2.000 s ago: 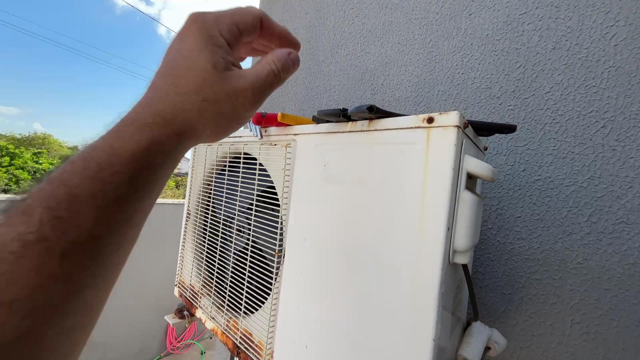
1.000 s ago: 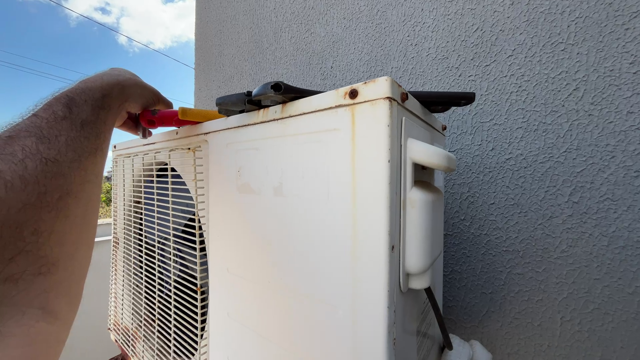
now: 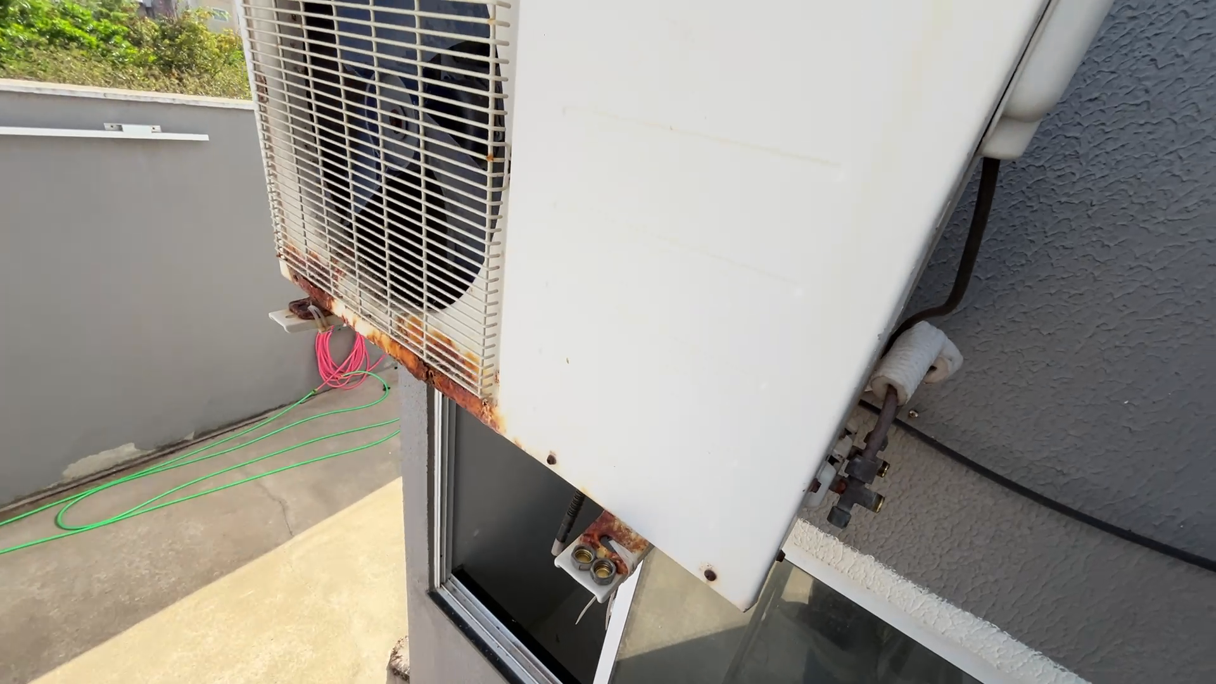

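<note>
Neither my left hand nor my right hand shows in the head view now. A white outdoor air-conditioner unit [image 3: 684, 247] fills the middle, tilted in the view. Its wire fan grille [image 3: 399, 190] is at the upper left, with heavy rust along the bottom edge. Below the unit is a rusty support bracket [image 3: 608, 556] with two round brass-coloured pieces on it. Service valves [image 3: 860, 475] with a pipe and white insulation [image 3: 912, 361] stick out at the lower right. The top of the unit is out of view.
The textured grey wall [image 3: 1092, 332] stands behind the unit, with a black cable [image 3: 1035, 499] on it. Beneath is a window frame [image 3: 494, 622]. Far below, a green hose [image 3: 190, 489] and a coiled pink hose [image 3: 340, 361] lie near a grey boundary wall [image 3: 123, 256].
One second ago a hand gripped a red and yellow tool on top of the unit; now no hand is seen. The view has swung down to the unit's lower part.
</note>
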